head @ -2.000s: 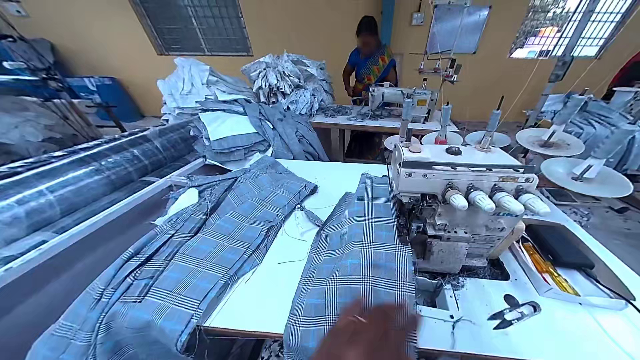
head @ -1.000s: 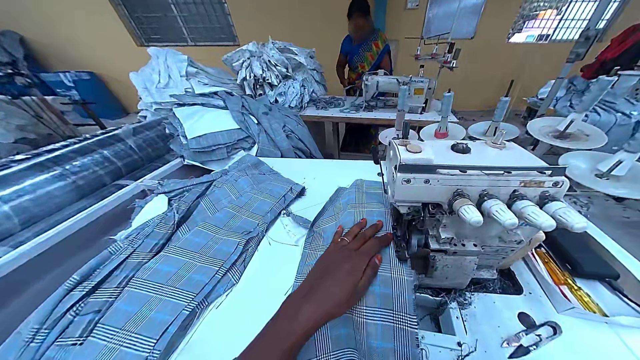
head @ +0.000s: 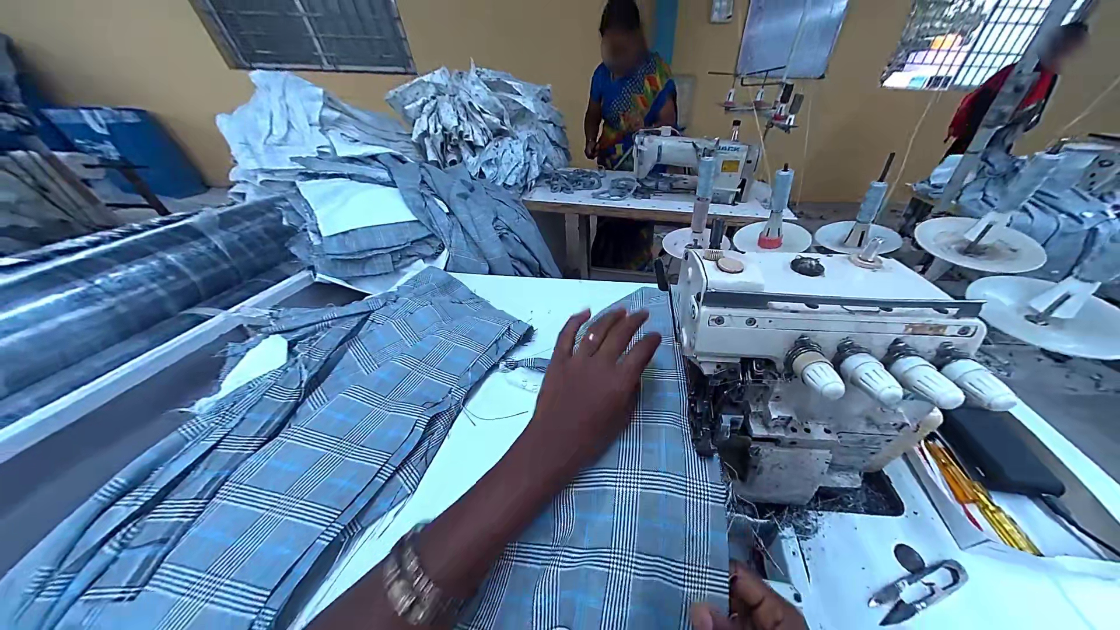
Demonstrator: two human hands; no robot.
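Observation:
A plaid fabric piece lies along the left side of an overlock sewing machine, its right edge beside the machine's needle area. My left hand rests on the upper part of this piece with fingers spread. Low in the view, my right hand pinches the same piece's right edge between thumb and fingers; the rest of that hand is cut off by the frame. More plaid fabric pieces lie in a layered stack at the left of the white table.
Thread snips and a tray holding a black case are at the right. Thread cones on discs stand behind the machine. Fabric piles rise beyond the table. A co-worker stands behind another sewing machine.
My left hand, on the fabric one second ago, now has its fingers spread more. My right hand has come into view at the fabric's lower right edge.

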